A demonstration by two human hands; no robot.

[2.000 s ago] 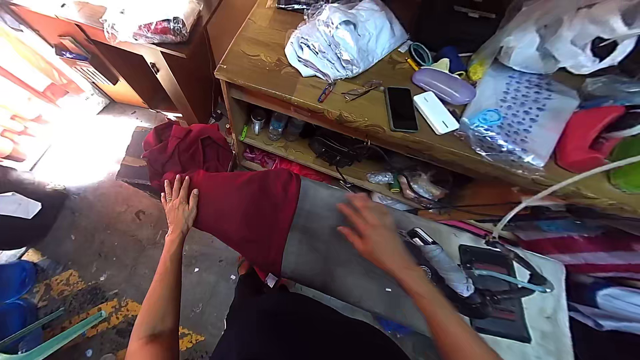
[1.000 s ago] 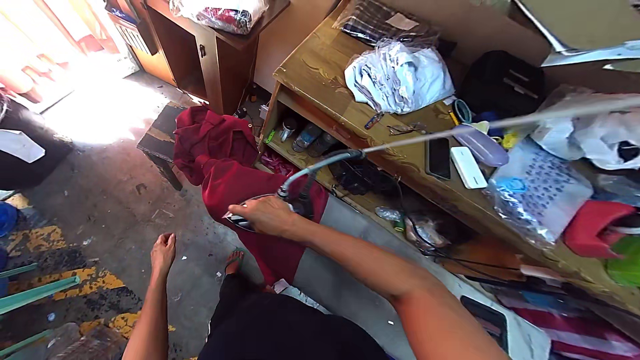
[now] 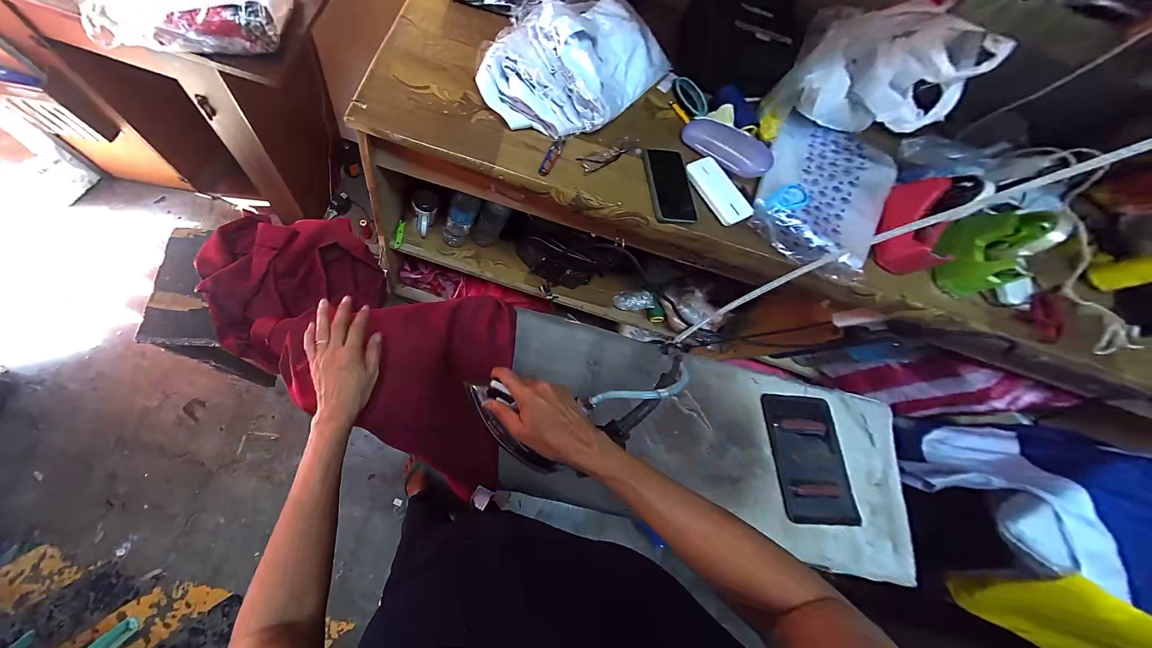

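A dark red garment (image 3: 423, 360) lies over the left end of a grey cloth-covered ironing board (image 3: 585, 351), its bulk bunched at the far left. My left hand (image 3: 342, 360) rests flat on the garment with its fingers spread. My right hand (image 3: 544, 418) grips the handle of a steam iron (image 3: 515, 441), whose tip is at the garment's right edge; the hand hides much of its body. A pale hose and a dark cord run from the iron's rear. Further right on the board lies a black iron rest (image 3: 810, 459).
Behind the board, a wooden table (image 3: 432, 81) holds a bagged white cloth, a smartphone (image 3: 670, 184), a white power bank (image 3: 719, 191) and a purple case. A white cord (image 3: 774, 283) slants above the board. Folded fabrics (image 3: 1017, 486) lie at right; a low stool (image 3: 180, 297) stands at left.
One second ago the iron was further left, over the garment; it has moved right to the garment's edge. My left hand was off the garment then and now lies on it.
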